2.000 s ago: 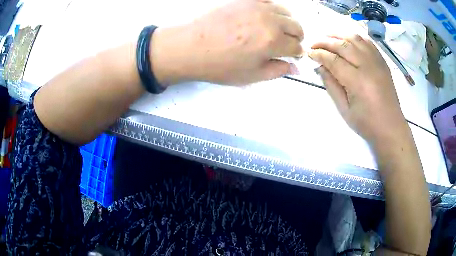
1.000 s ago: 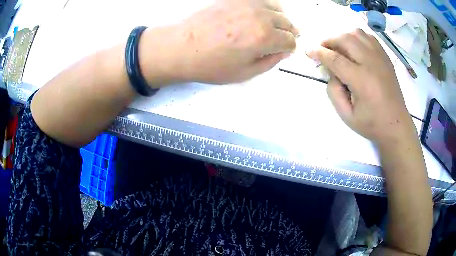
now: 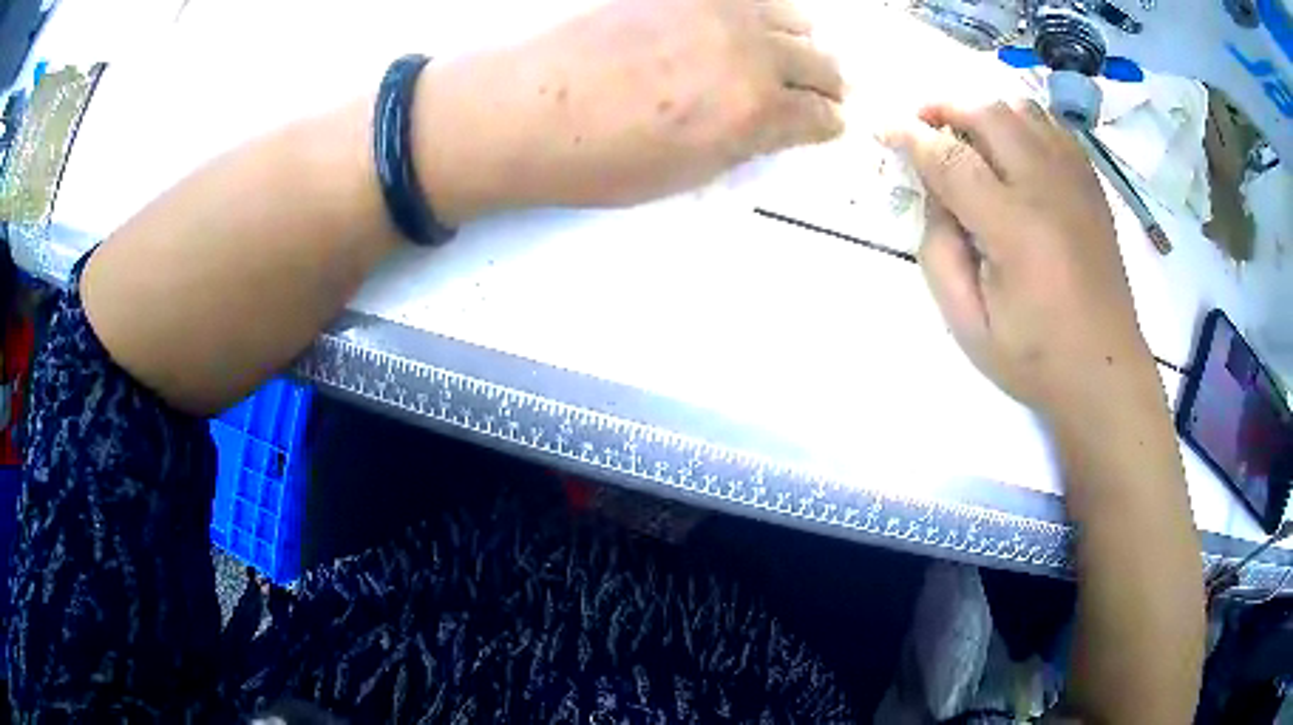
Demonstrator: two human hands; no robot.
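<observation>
A white fabric piece (image 3: 882, 191) lies on the white table in front of me, so bright that most of its outline is lost. My left hand (image 3: 681, 106) is over it from the left, palm down, fingers curled at the cloth. My right hand (image 3: 1014, 234) is close by on the right, its thumb and forefinger closed at a bit of the white cloth. The fingertips of the two hands are a little apart. Overexposure hides exactly how the left fingers meet the cloth.
The sewing machine's dark metal part (image 3: 1071, 57) is at the top right. A thin metal tool (image 3: 1132, 191) and fabric scraps (image 3: 1156, 128) lie below it. A smartphone (image 3: 1241, 418) is at the right edge. A ruler strip (image 3: 681, 460) runs along the front edge. A blue crate (image 3: 262, 482) is below.
The left hand has moved slightly up and away from the right hand, showing more of the dark slot in the table. The smartphone shows more fully than two seconds ago.
</observation>
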